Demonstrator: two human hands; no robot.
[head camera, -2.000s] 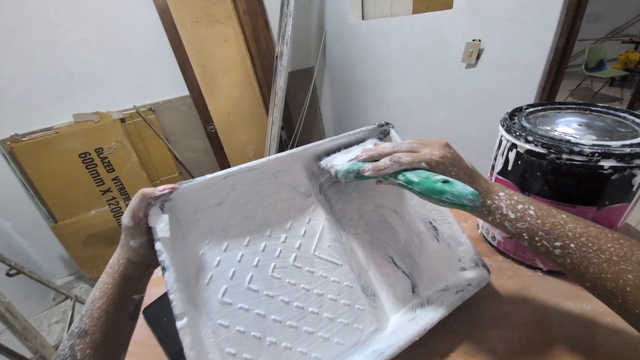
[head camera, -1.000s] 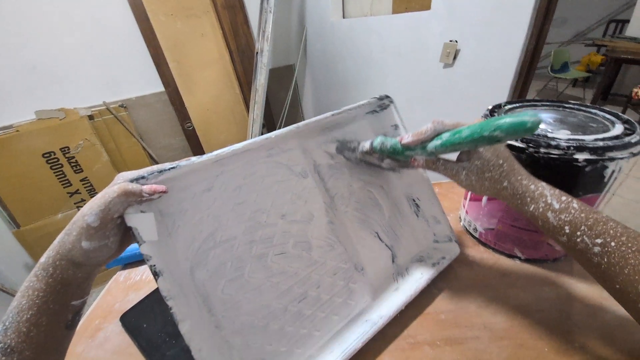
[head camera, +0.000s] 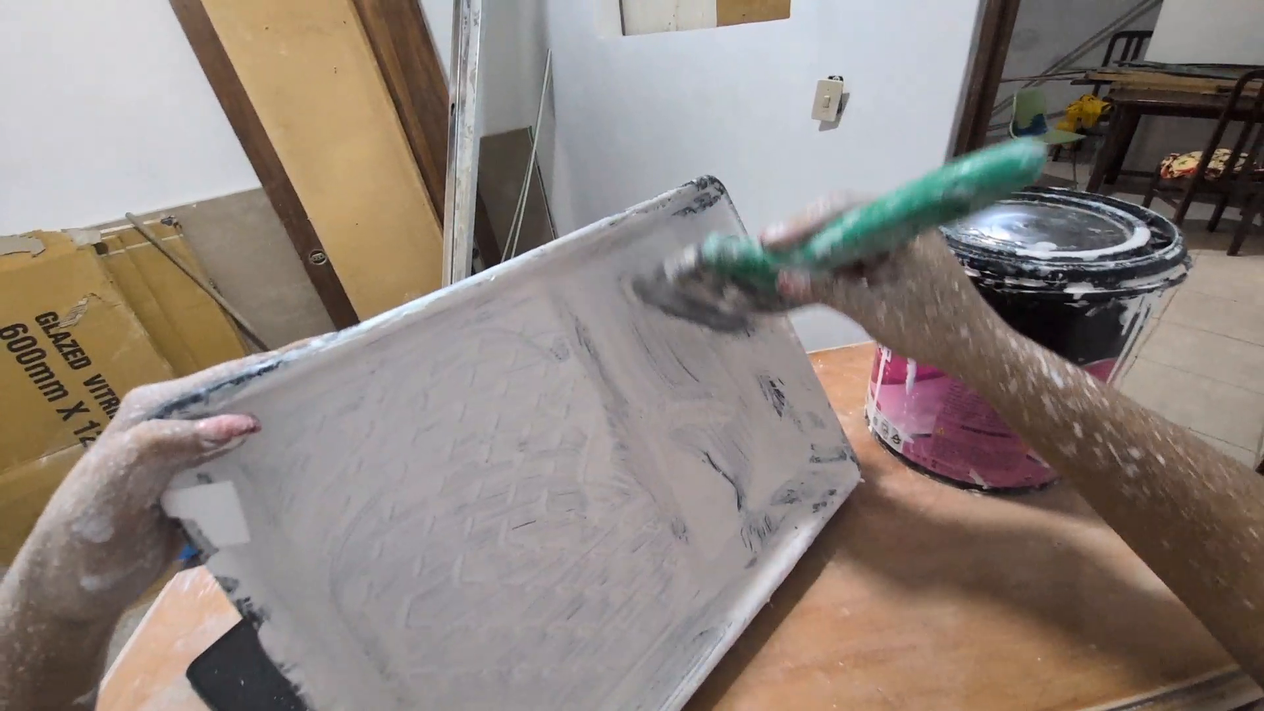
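Observation:
A paint tray (head camera: 474, 494), coated in whitish paint with dark streaks and a raised pattern on its ramp, is held tilted above the table. My left hand (head camera: 128, 474) grips its left edge, the thumb on the inner face. In my right hand (head camera: 849, 257) is a green-handled brush (head camera: 918, 207), somewhat blurred, with its dark, paint-smeared head against the upper right part of the tray. Both forearms are speckled with white paint.
A paint bucket (head camera: 987, 395), black and pink with a paint-smeared lid, stands on the wooden table (head camera: 908, 602) at the right. Cardboard boxes (head camera: 79, 365) and boards (head camera: 326, 128) lean against the wall at the left. Chairs and a dark table (head camera: 1175, 104) are seen through the doorway.
The brush handle, which pointed down and right two seconds ago, now points up and right. The tray's surface shows more dark streaks than it did then.

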